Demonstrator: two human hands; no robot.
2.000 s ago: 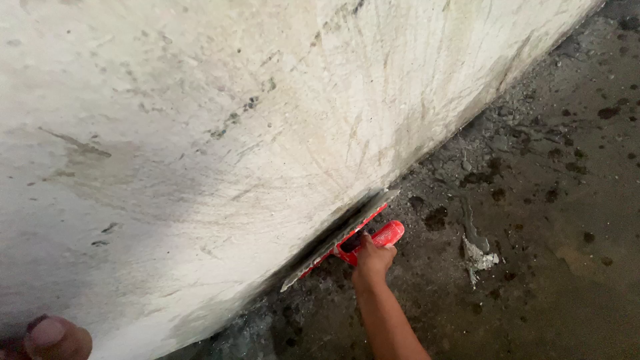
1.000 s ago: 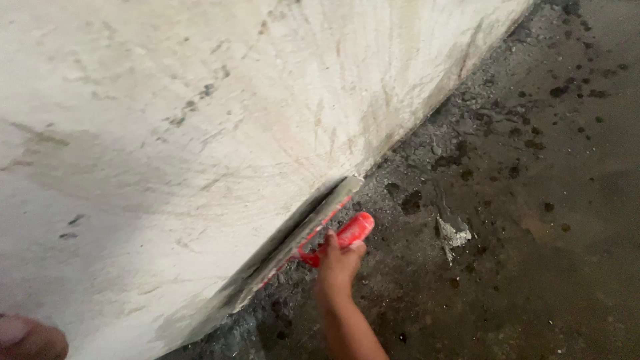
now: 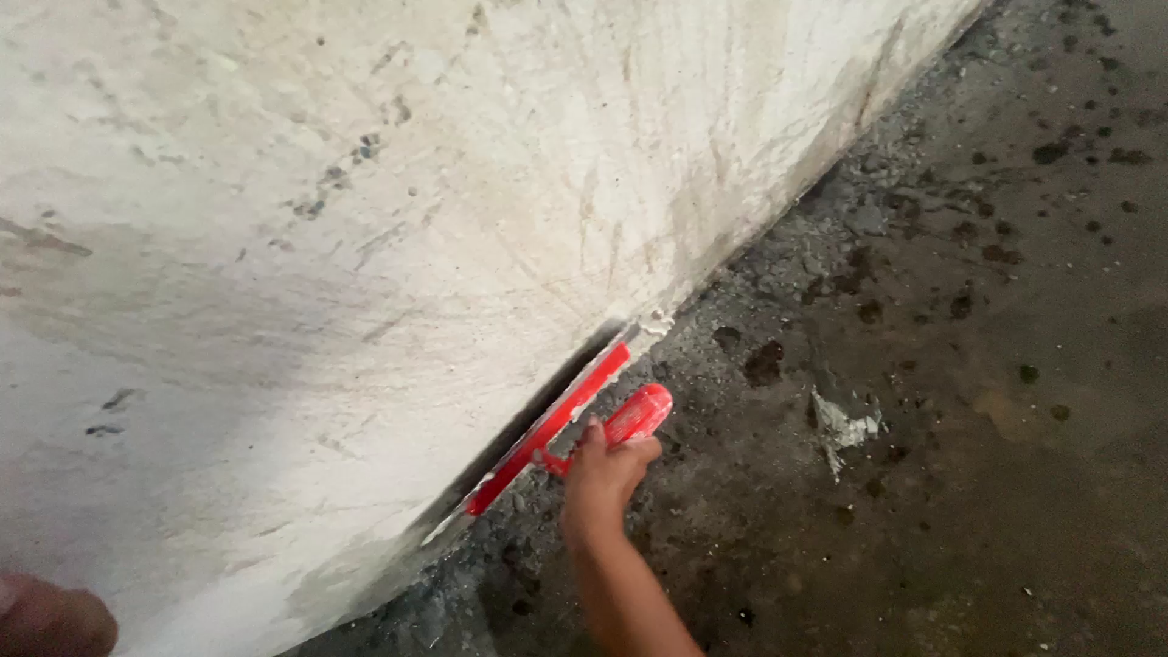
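Observation:
My right hand (image 3: 607,474) is closed around the red handle of a plastering trowel (image 3: 552,429). The trowel's long blade lies along the foot of a whitish plastered wall (image 3: 383,246), close to where it meets the floor, with its edge toward me. Pale wet plaster clings to the blade's edges and to the handle, and a little lump of it shows at the blade's upper end. Of my left hand (image 3: 59,620), only blurred fingertips show at the lower left corner, in front of the wall; whether it holds anything is hidden.
The dark, rough concrete floor (image 3: 958,511) runs along the wall on the right, with damp-looking spots and grit. A splat of pale plaster (image 3: 849,424) lies on it, right of my right hand. Dark marks and streaks show on the wall.
The trowel's blade has tilted against the wall: a second ago its broad back showed more, and now its red spine faces me. The view has shifted somewhat.

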